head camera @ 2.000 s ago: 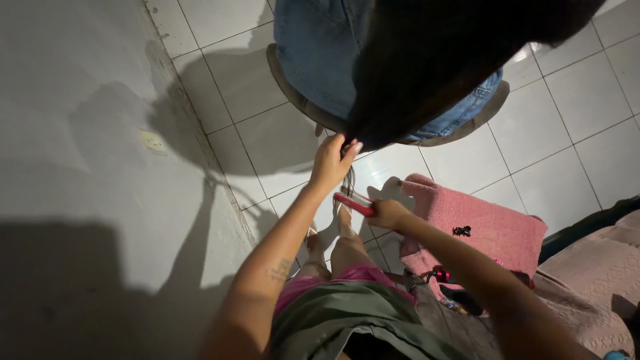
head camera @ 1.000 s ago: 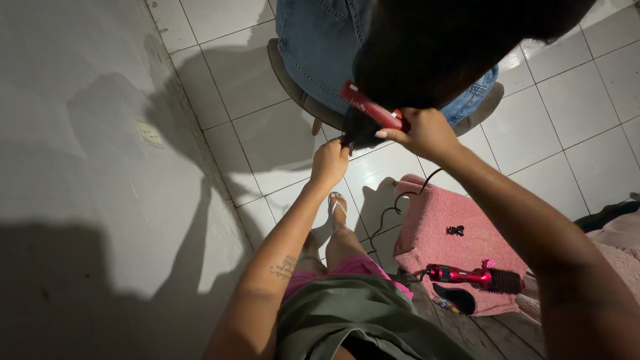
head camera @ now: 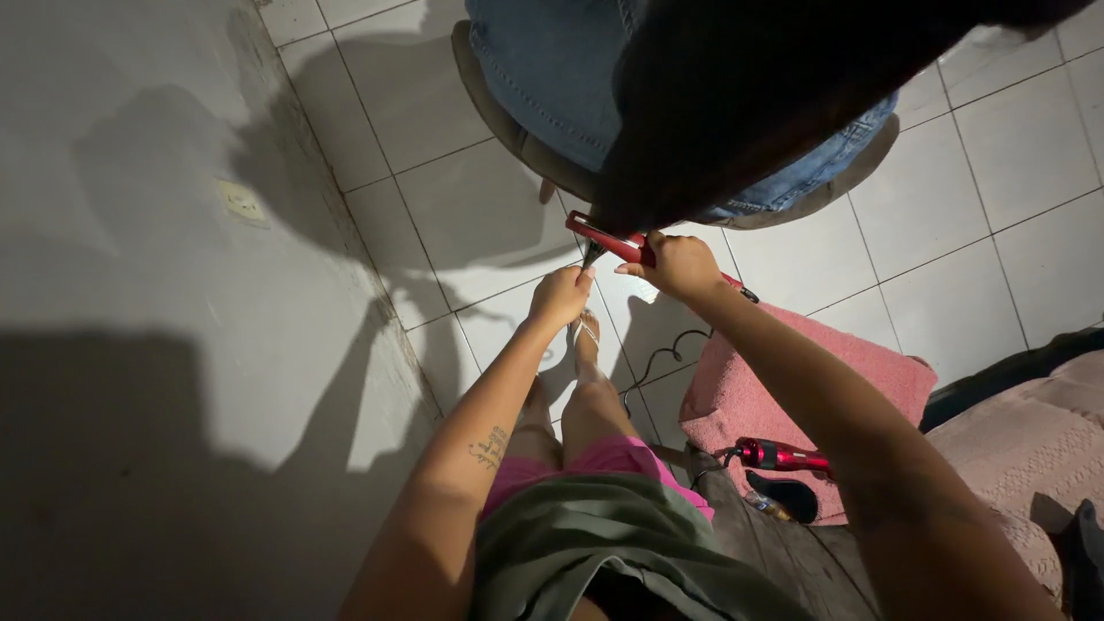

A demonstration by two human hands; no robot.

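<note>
Long dark hair point(head camera: 724, 112) of a person in blue denim on a chair hangs down at the top centre. My left hand point(head camera: 561, 295) pinches the narrow ends of a lock. Just above it, a red hair straightener point(head camera: 612, 240) crosses the lock near its ends, its plates on either side of the hair. My right hand point(head camera: 681, 263) is closed around the straightener's handle, to the right of my left hand. Its cord leaves the handle's rear end behind my right forearm. Whether the plates press fully together cannot be told.
A pink towel point(head camera: 828, 371) lies at the lower right under a red hot-air brush point(head camera: 780, 455) and a dark oval object point(head camera: 783, 496). The chair's rim point(head camera: 492, 95) curves below the denim. A wall point(head camera: 216, 302) stands at left; the straightener's cord point(head camera: 673, 352) hangs over the tiled floor.
The straightener in my right hand has moved down the hair to near its ends, close above my left hand. Two seconds ago it was lower, below my left hand.
</note>
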